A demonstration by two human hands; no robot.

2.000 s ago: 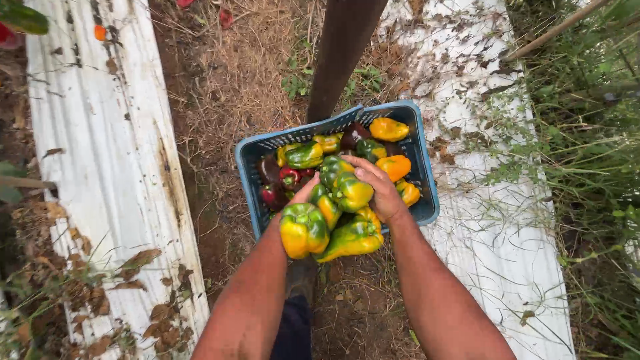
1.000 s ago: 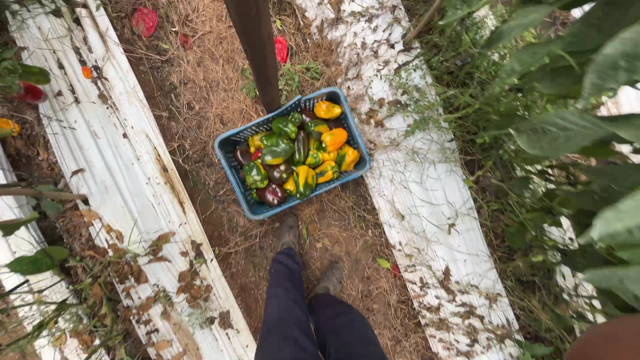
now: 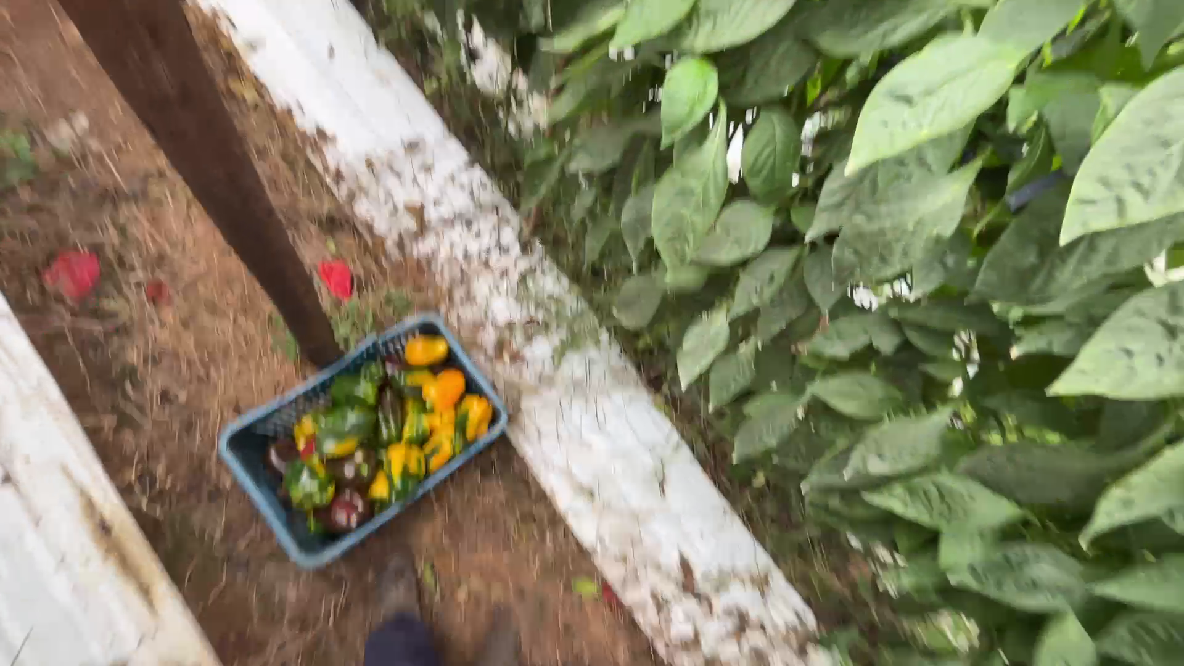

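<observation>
Neither my left hand nor my right hand shows in the head view now. A blue plastic crate (image 3: 316, 558) stands on the ground at the lower left, just in front of my feet. Bell peppers fill much of it: orange-yellow ones such as an orange bell pepper (image 3: 444, 389) lie toward its right side, and green, mottled and dark purple ones such as a green bell pepper (image 3: 344, 424) lie toward the left and middle. The view is somewhat blurred.
A dark post (image 3: 217, 176) rises beside the crate's far edge. Strips of white plastic sheeting (image 3: 592, 398) run along both sides of the dirt path. Dense leafy plants (image 3: 888, 370) fill the right side. Red pieces (image 3: 336, 278) lie on the soil. My trouser leg (image 3: 400, 641) shows at the bottom.
Two seconds ago both my hands held several green-yellow peppers over the crate; one second ago the hands were off it and the peppers lay inside. The view has swung right toward the plants.
</observation>
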